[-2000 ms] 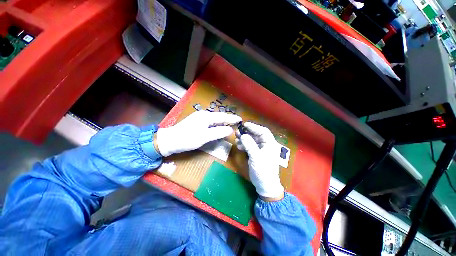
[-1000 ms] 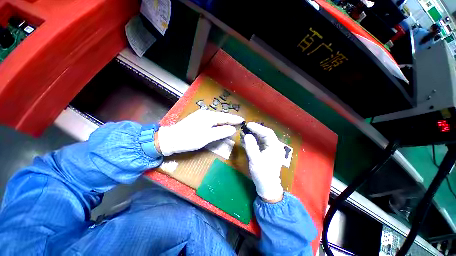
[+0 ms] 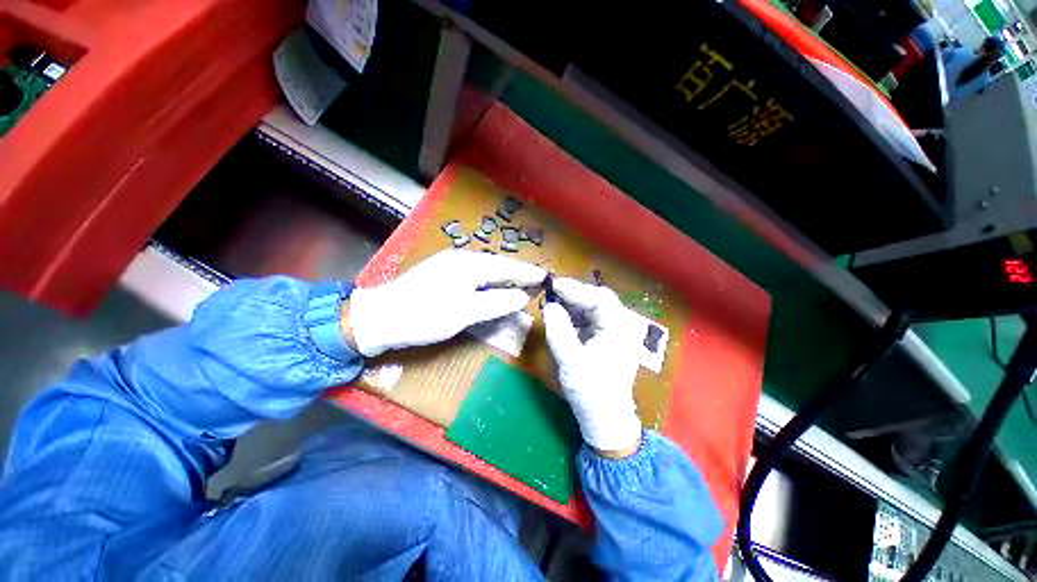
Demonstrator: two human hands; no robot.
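Note:
A small dark module (image 3: 549, 289) is held between the fingertips of both white-gloved hands, above the brown-yellow work board (image 3: 455, 196). My left hand (image 3: 426, 301) comes in from the left, its fingertips touching the module's left side. My right hand (image 3: 599, 362) pinches the module from the right. The fingers hide most of the module, and I cannot tell if a fine tool is in the left hand. Several grey-black modules (image 3: 511, 239) lie in a loose group beyond my left hand. A green pad (image 3: 514, 430) lies nearest me.
A red foam mat (image 3: 719, 375) lies beneath the board. White paper (image 3: 502, 332) lies partly under my left hand. The right white paper (image 3: 650, 341) bears a dark piece. A red bin (image 3: 137, 148) stands left. The hot air station (image 3: 955, 267) and black hose (image 3: 813, 417) are right.
The view has shifted slightly. Both hands stay together at the module, with small changes in finger position. The loose group of modules shows more fully than two seconds ago.

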